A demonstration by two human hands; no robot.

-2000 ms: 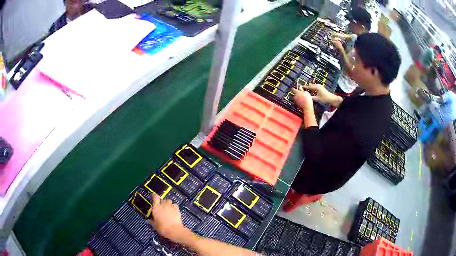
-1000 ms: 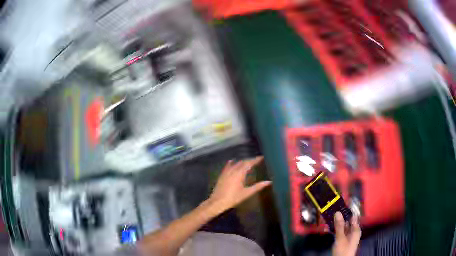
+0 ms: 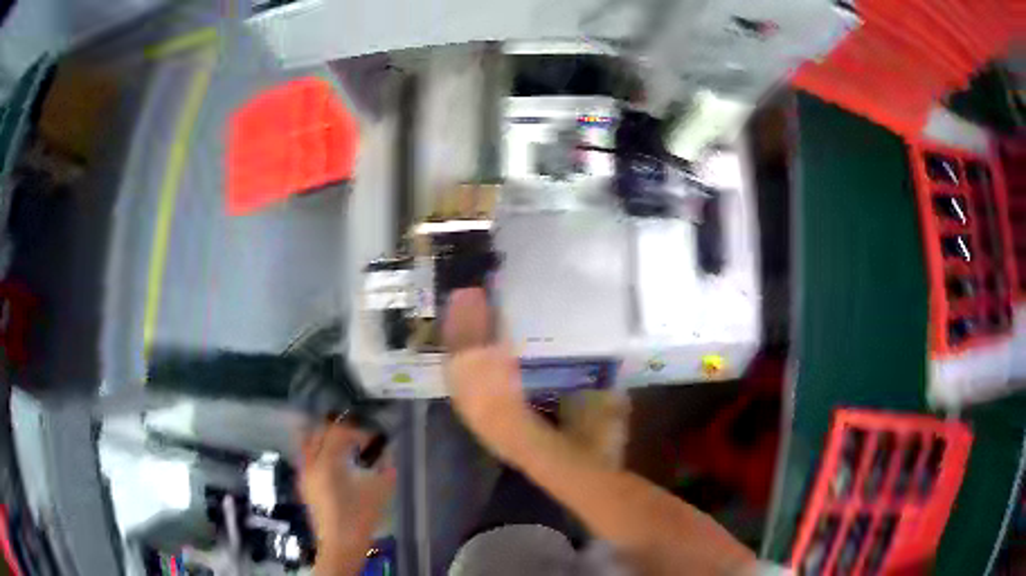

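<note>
The bench machine (image 3: 568,264) stands in front of me with a fixture (image 3: 425,295) on the left of its top. A dark phone-like unit (image 3: 464,257) lies at the fixture. My right hand (image 3: 484,366) reaches over the machine's front edge, its fingers at the near end of this unit; blur hides the exact grip. My left hand (image 3: 343,489) is lower left, in front of a second machine, fingers curled by a small dark piece (image 3: 369,450). Whether it holds that piece is unclear.
A second machine (image 3: 169,478) is at lower left. An orange-red tray or bin (image 3: 290,146) is beyond the first machine's left side. On the green bench (image 3: 849,259) at right are filled red trays (image 3: 838,478), another one (image 3: 936,242) farther up. A touchscreen (image 3: 563,375) is on the machine front.
The view has swung left onto the machine. My right hand, earlier over the red tray with a yellow-bordered unit, is now at the fixture. My left hand is now lower left, its fingers more curled.
</note>
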